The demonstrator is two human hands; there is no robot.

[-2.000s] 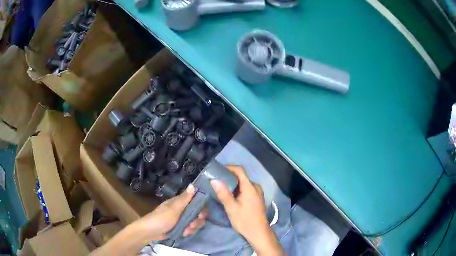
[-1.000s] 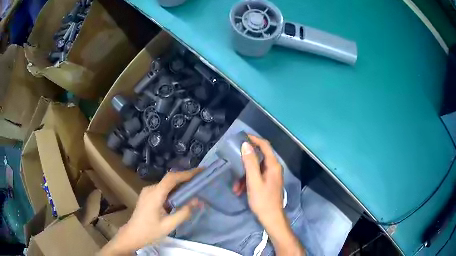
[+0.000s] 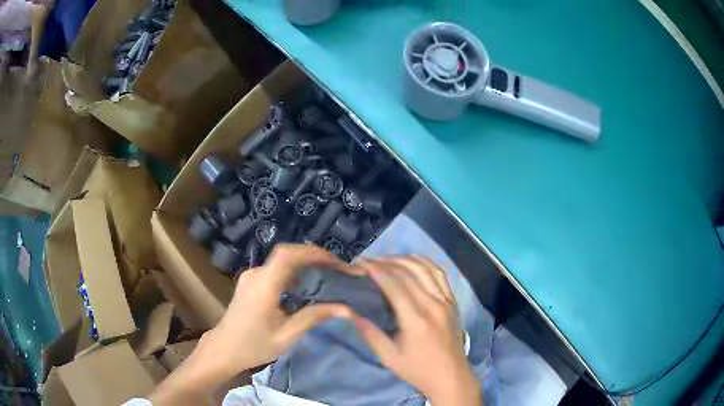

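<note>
A dark grey handheld fan (image 3: 349,295) is held between both hands above the lap, blurred and partly hidden by the fingers. My left hand (image 3: 274,305) grips its left end. My right hand (image 3: 421,313) is wrapped over its right end. A grey handheld fan (image 3: 448,70) lies on the green bench (image 3: 603,262), its round grille facing up and its handle pointing right.
An open carton (image 3: 186,262) full of dark grey fans stands left of the bench edge. Another carton (image 3: 119,119) with grey fans is at the upper left. Open cartons (image 3: 103,262) stand at the left. Part of another grey fan (image 3: 311,9) shows at the top edge.
Both hands have closed in around the held fan, which has turned from a slanted pose with its handle showing. The bench and cartons sit shifted in the view.
</note>
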